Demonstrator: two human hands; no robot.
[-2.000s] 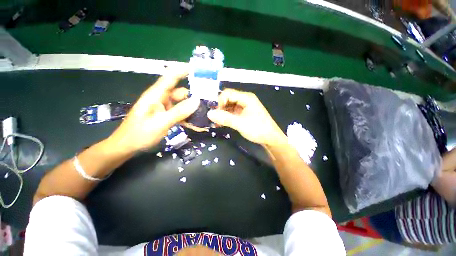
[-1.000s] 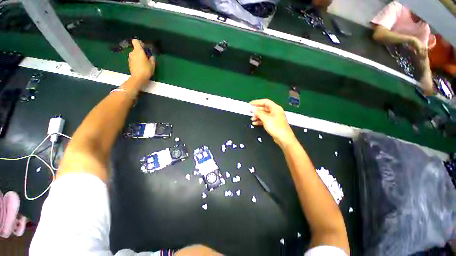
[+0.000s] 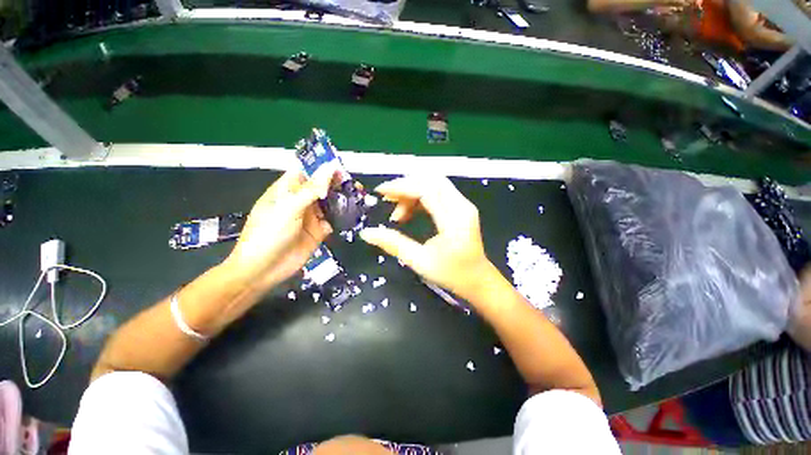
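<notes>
My left hand (image 3: 283, 218) holds a phone board assembly (image 3: 318, 153) up over the bench, its blue end pointing away from me and its black end with a dark round part (image 3: 345, 206) towards me. My right hand (image 3: 436, 233) is just right of the black end, thumb and forefinger apart; I see nothing held in it. A tiny white piece shows at the assembly's right edge. One waiting unit (image 3: 325, 268) lies below my left hand. Another waiting unit (image 3: 203, 232) lies to the left, partly hidden behind that hand.
Tiny white pieces (image 3: 368, 307) lie scattered on the dark bench, with a white pile (image 3: 533, 272) at right. A thin dark tool (image 3: 445, 295) lies below my right hand. A plastic-wrapped bundle (image 3: 680, 275) stands at far right, a white cable (image 3: 53, 267) at far left. Units (image 3: 437, 127) sit on the green belt.
My left hand has come back from the belt and now holds an assembly over the bench. My right hand has moved in beside it. The view has shifted.
</notes>
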